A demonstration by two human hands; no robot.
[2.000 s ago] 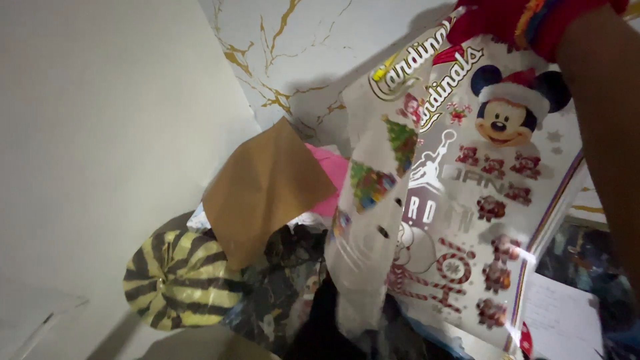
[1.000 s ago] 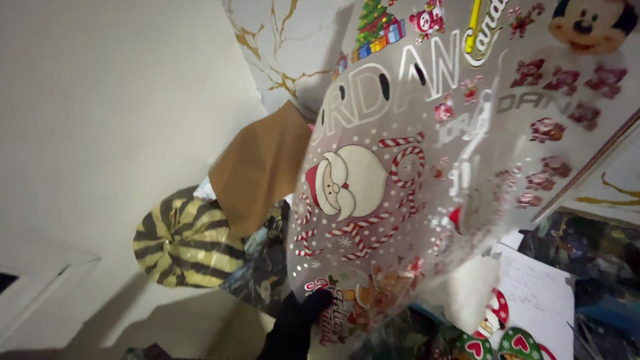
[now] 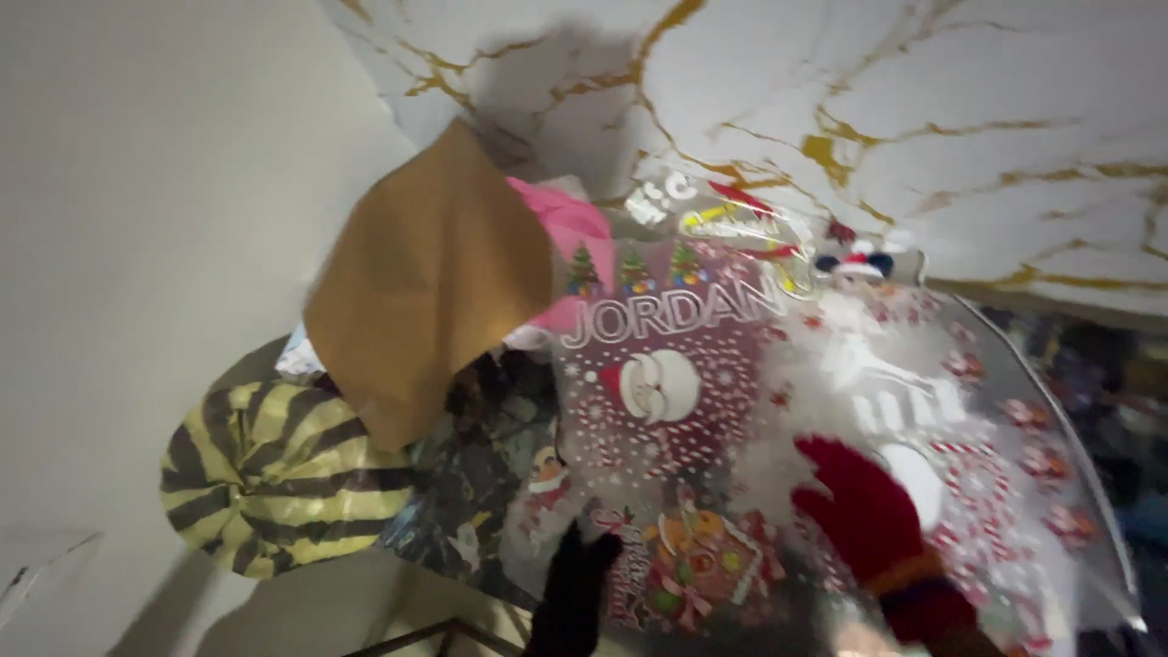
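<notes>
A large clear plastic film sheet (image 3: 657, 447) printed with Christmas pictures and lettering lies spread over the pile in the middle and right. My left hand (image 3: 575, 589), in a black glove, is at its lower left edge; whether the film is between the fingers cannot be told. Flat over the printed film, my right hand (image 3: 867, 529) in a red glove has its fingers extended and grips nothing visible. Left of the film are a brown paper piece (image 3: 429, 283), pink material (image 3: 570, 224) and dark crumpled plastic (image 3: 484, 456).
A yellow and black striped round bundle (image 3: 274, 479) sits at the left, against a plain pale wall (image 3: 164, 201). Behind the pile stands a white surface with gold marble veins (image 3: 821, 100). Dark, blurred items (image 3: 1095, 392) are at the right edge.
The printed film, held up before, now lies lower and flatter over the pile. My right hand, at the top right two seconds ago, is now lower, over the film. Pink material shows again.
</notes>
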